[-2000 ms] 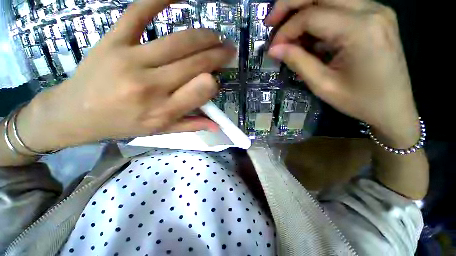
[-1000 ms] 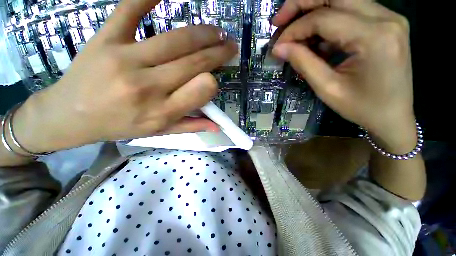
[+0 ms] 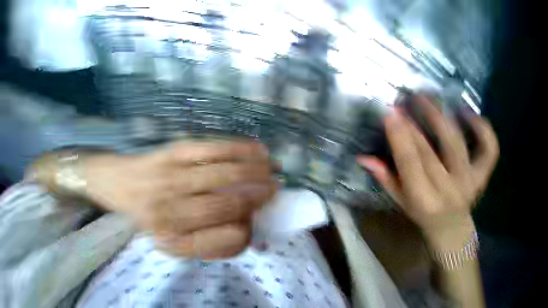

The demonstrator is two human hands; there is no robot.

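The view is heavily blurred. My left hand [image 3: 210, 195] is closed around a white backing strip [image 3: 294, 212], whose end sticks out to the right of the fingers, low in front of my body. My right hand [image 3: 435, 156] is at the right edge of the tray with its fingers apart, over or against the tray's edge. No pad shows in it. The blister tray of circuit boards [image 3: 231, 105] spans the upper middle with strong white glare. Single boards cannot be told apart.
A pale, shiny sheet-like area [image 3: 51, 36] lies at the upper left. A dark surface is along the right side. A brown area [image 3: 384, 240] shows below the tray, beside my open jacket.
The view has shifted and blurred. My left hand has closed and sits lower. My right hand has left its pinch over the boards, moved down and right, and spread its fingers.
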